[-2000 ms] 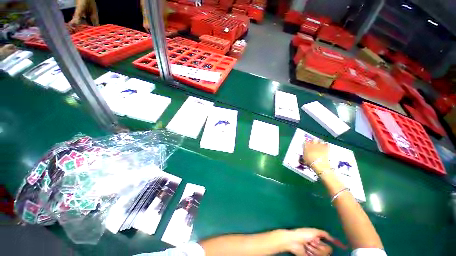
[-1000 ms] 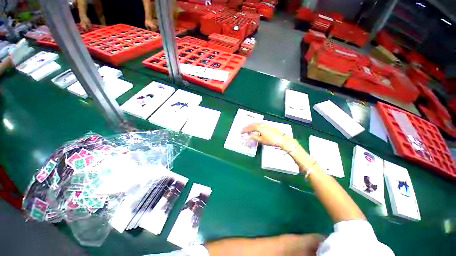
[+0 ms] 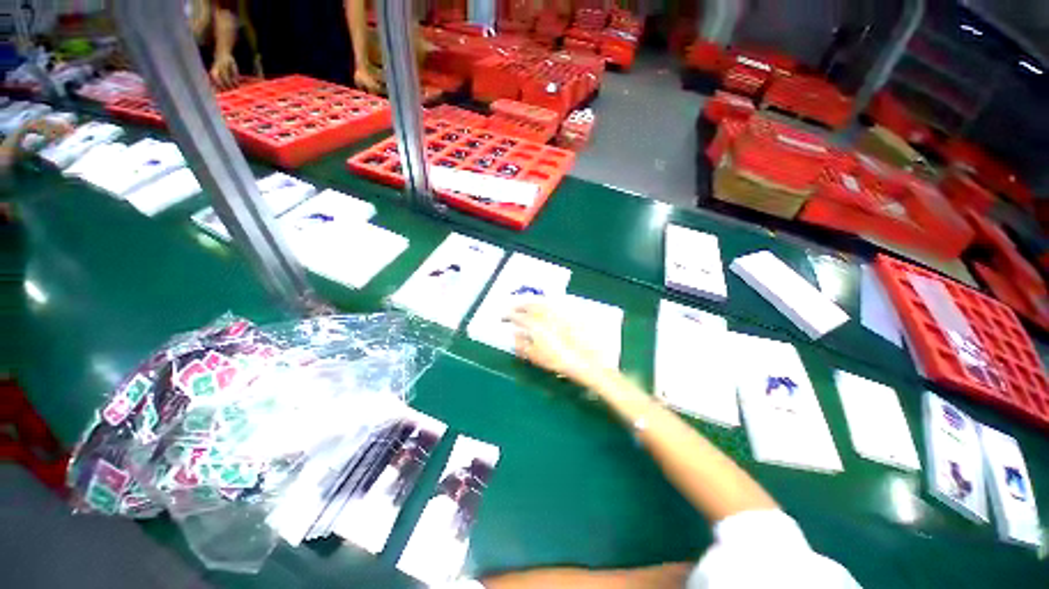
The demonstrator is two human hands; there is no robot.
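Observation:
My right hand (image 3: 543, 336) reaches across the belt, its fingers on or just over a white printed box (image 3: 531, 276). Whether its fingers hold anything is too blurred to tell. A plain white box (image 3: 600, 330) lies just right of the hand, partly covered by it. My left forearm crosses the bottom edge; the left hand is hidden or cut off. A clear plastic bag (image 3: 184, 426) with small red and green pieces lies at left. A fanned stack of printed cards (image 3: 385, 483) is beside it, with one card (image 3: 451, 506) lying apart.
More white boxes (image 3: 789, 403) lie along the green belt (image 3: 644, 506). Two white box blocks (image 3: 694, 261) stand on the far ledge. Red compartment trays (image 3: 466, 161) line the far side. A metal upright (image 3: 219, 150) rises at left. Another person's hands are at top left.
The printed and plain boxes have shifted rightwards along the belt. My right hand has moved left onto a different box. My left hand, visible earlier at the bottom, no longer shows.

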